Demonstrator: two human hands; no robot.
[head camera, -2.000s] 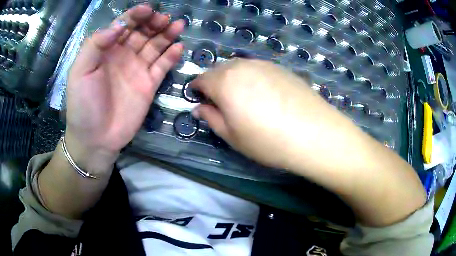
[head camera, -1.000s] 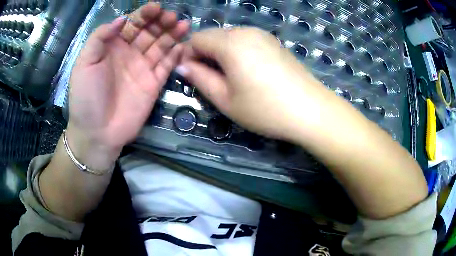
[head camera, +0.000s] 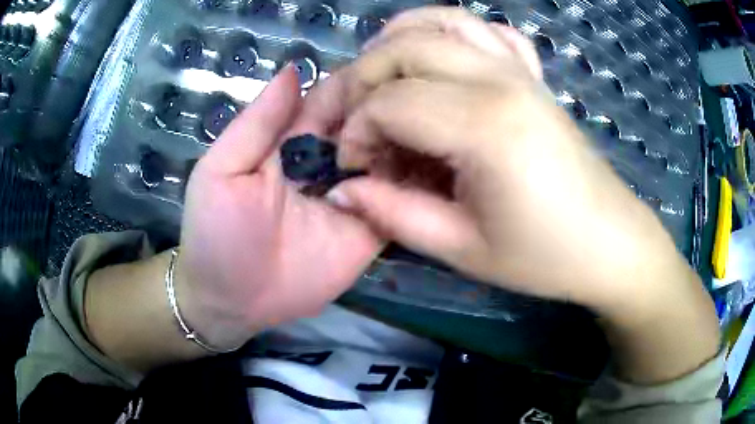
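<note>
My left hand (head camera: 273, 240) is palm up in front of the tray, with dark round parts (head camera: 309, 158) lying on the palm near the base of the fingers. My right hand (head camera: 464, 141) is over it, thumb and fingers curled around another dark part at the palm, partly hidden by the fingers. The large clear blister tray (head camera: 186, 141) lies flat beneath both hands. Dark round parts sit in its pockets at the left, such as one near my left thumb (head camera: 219, 118).
Another clear tray (head camera: 41, 91) is at the far left. At the right are a yellow-handled tool (head camera: 723, 228), a white roll (head camera: 728, 66), a yellowish tape ring (head camera: 748, 157) and clear crumpled plastic (head camera: 741, 261). A dark ruled bar (head camera: 700, 178) lies beside the tray.
My left hand has moved right and now has dark parts on its palm. My right hand has come over it. More filled pockets show at the left of the tray.
</note>
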